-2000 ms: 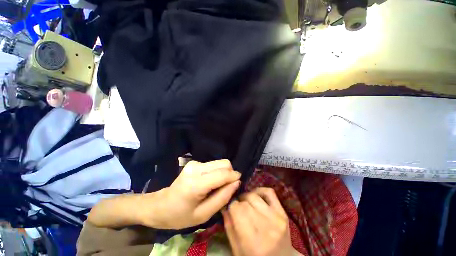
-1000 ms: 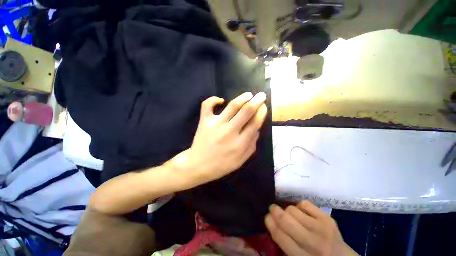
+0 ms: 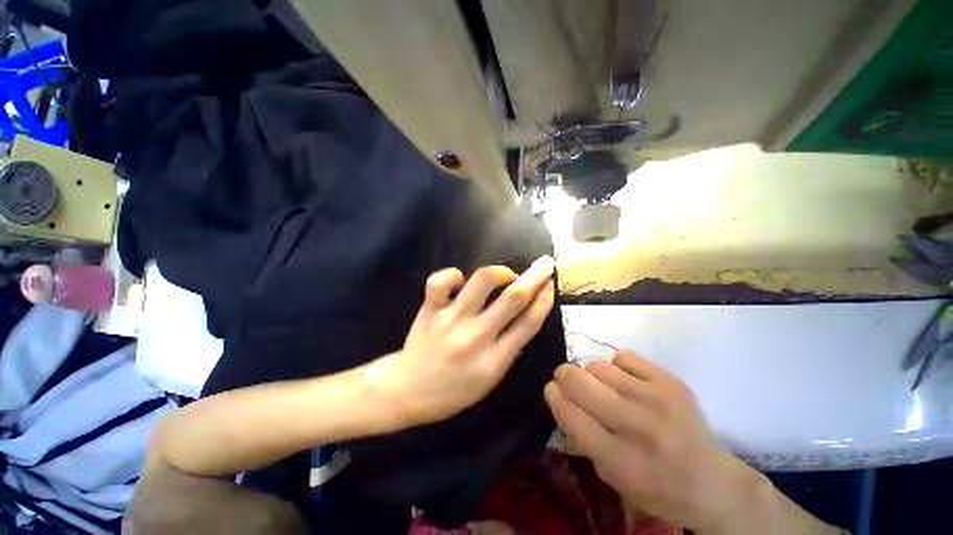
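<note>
A large black garment [image 3: 314,219] lies over the machine bed and table, and its right edge runs up to the lit needle area of the sewing machine [image 3: 658,78]. My left hand [image 3: 465,340] lies on the garment with fingertips pressed near its right edge, just below the presser foot area. My right hand [image 3: 637,423] pinches the garment's right edge lower down, over the white table. The needle and presser foot are too bright and small to make out clearly.
The cream machine bed [image 3: 752,230] and white table [image 3: 794,366] lie right. Snips [image 3: 925,345] lie at the far right. A pink thread cone [image 3: 78,286], a cream box with a round disc [image 3: 68,193] and striped cloth [image 3: 78,402] are at left. Loose threads lie near my right hand.
The hands have gone from pinching the cloth together over the lap to lying apart along its right edge. My right hand has moved up the edge. More of the machine head shows.
</note>
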